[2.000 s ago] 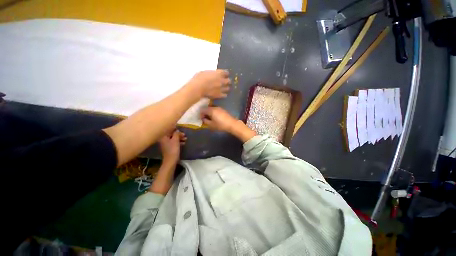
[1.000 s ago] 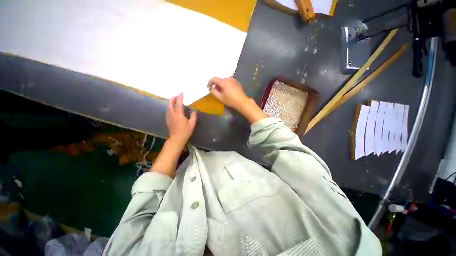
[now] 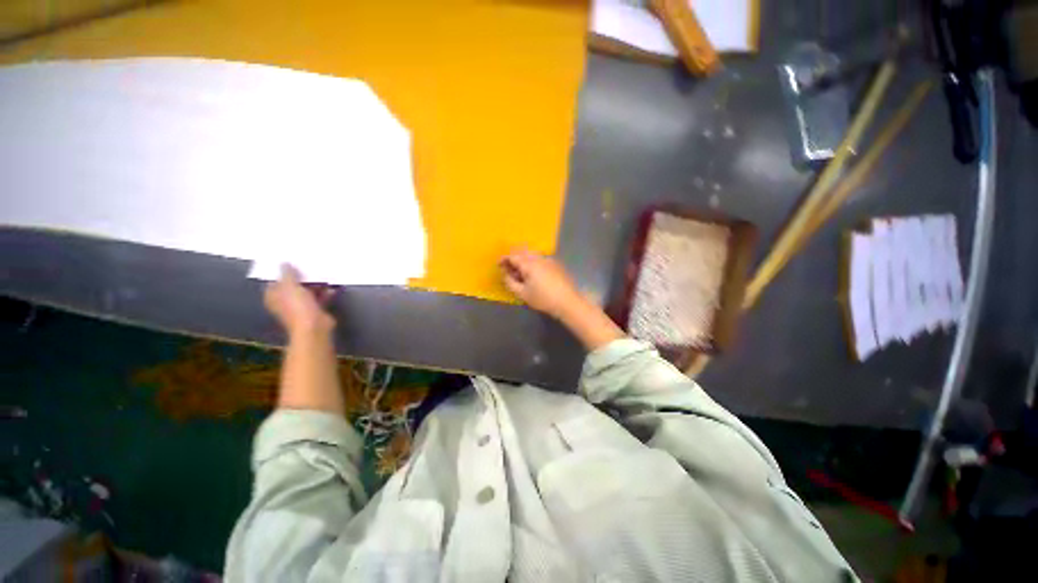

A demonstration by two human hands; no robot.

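Observation:
The mustard fabric lies on the dark grey table, its right edge reaching past the white sheet. The white sheet lies on the fabric, its right end drawn back to the left with a slanted corner. My left hand pinches the sheet's front edge, with a small flap turned at the fingers. My right hand is at the fabric's front right corner, fingers curled; whether it grips the fabric is hidden.
A red-brown-rimmed tray with a speckled top sits right of my right hand. Wooden slats, cut white pieces and a metal base lie further right. A wooden bar rests at the back. A metal rail runs along the right.
The other person's arm has left the view. My left hand has moved left with the sheet's edge, and the sheet's right end has drawn back, baring more mustard fabric.

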